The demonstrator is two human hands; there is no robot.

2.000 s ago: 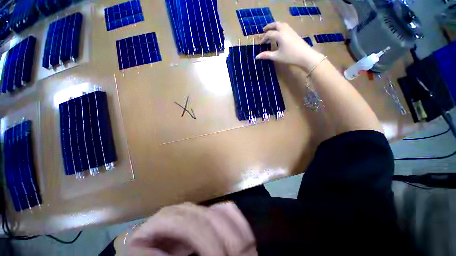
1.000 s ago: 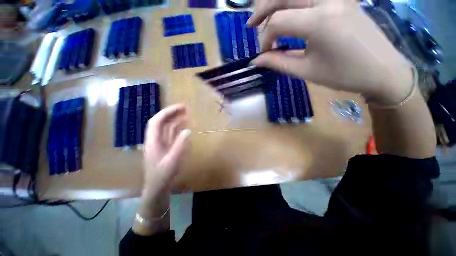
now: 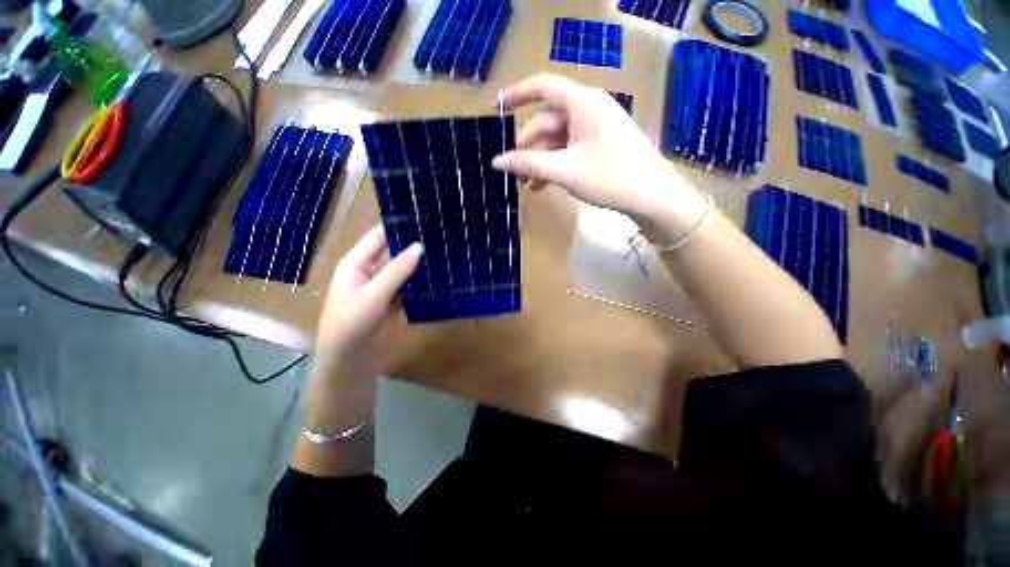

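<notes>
A dark blue solar cell with ribbons (image 3: pixel 454 222) is held up above the near table edge, its face with silvery lengthwise lines towards me. My left hand (image 3: pixel 366 294) grips its lower left edge, thumb on the face. My right hand (image 3: pixel 565 144) pinches it near the upper right corner, at a ribbon end. A cell stack (image 3: pixel 290 205) lies on the table left of the held cell. Another cell stack (image 3: pixel 800 257) lies right of my right forearm. Part of the table behind the held cell is hidden.
A black box (image 3: pixel 166 155) with cables and a yellow-orange loop stands at the left. More cell stacks (image 3: pixel 718 105) and small cut cells (image 3: pixel 828 150) lie further back. A tape roll (image 3: pixel 734 20) lies at the back. Ribbon offcuts (image 3: pixel 915 354) and red-handled pliers (image 3: pixel 942 460) lie at the right.
The cell in my right hand has moved left and is now upright, facing me. My left hand has closed on its lower left edge. The view has swung left.
</notes>
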